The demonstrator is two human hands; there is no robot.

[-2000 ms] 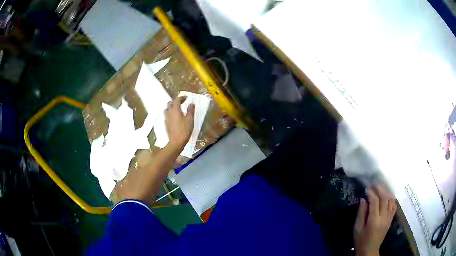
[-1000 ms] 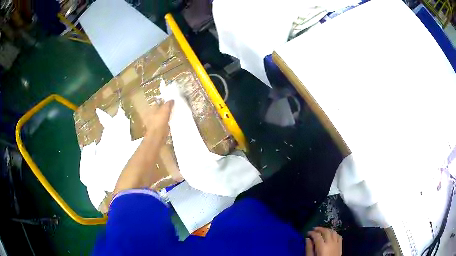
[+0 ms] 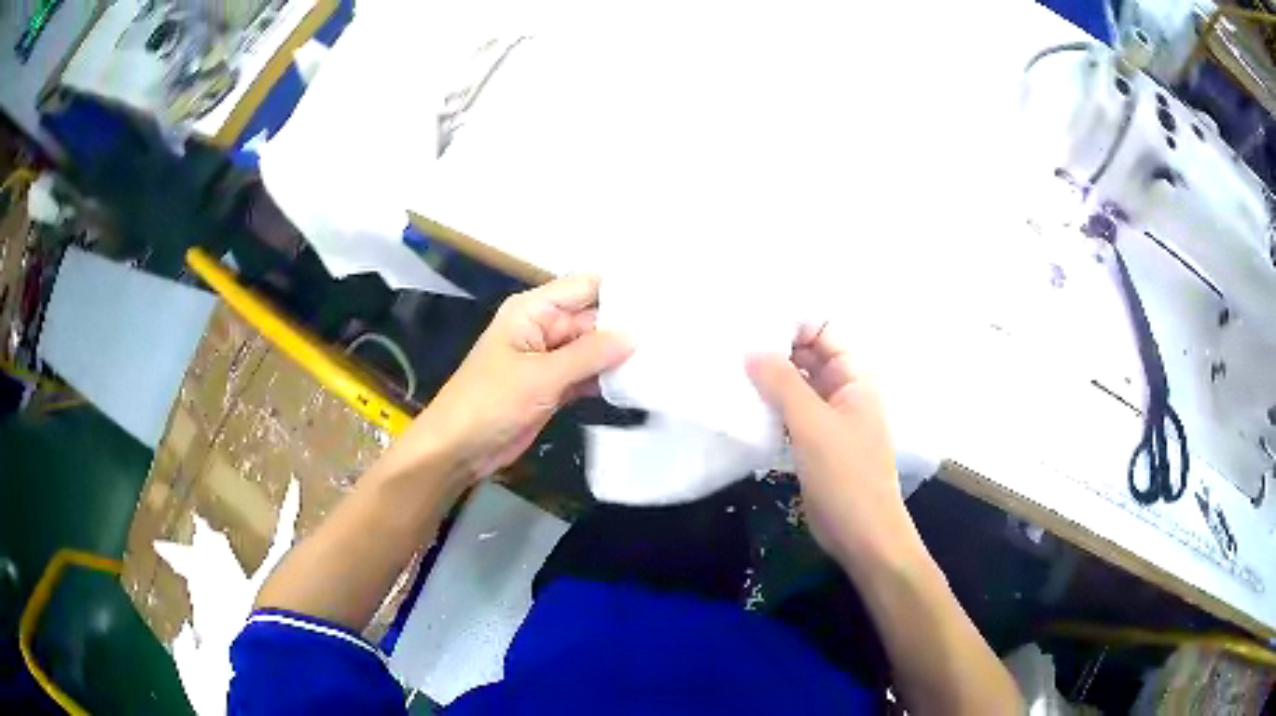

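Observation:
A white fabric piece [image 3: 672, 459] is held between both hands above the lap, at the front edge of the white table. Its upper part is overexposed and blends into the table. My left hand [image 3: 539, 367] pinches its left side between thumb and fingers. My right hand [image 3: 826, 413] pinches its right side, thumb on top. The lower edge of the fabric hangs down, slightly blurred.
Black shears [image 3: 1157, 448] lie on the table [image 3: 1078, 529] at the right. The white sewing machine [image 3: 1168, 154] is at the upper right. A yellow-framed cardboard surface [image 3: 224, 462] with white fabric pieces [image 3: 210, 574] is at the left. White fabric hangs over the table's far left corner.
The view has swung right towards the table. My left hand has left the cardboard surface and my right hand has risen from the lap. Both now hold a white piece.

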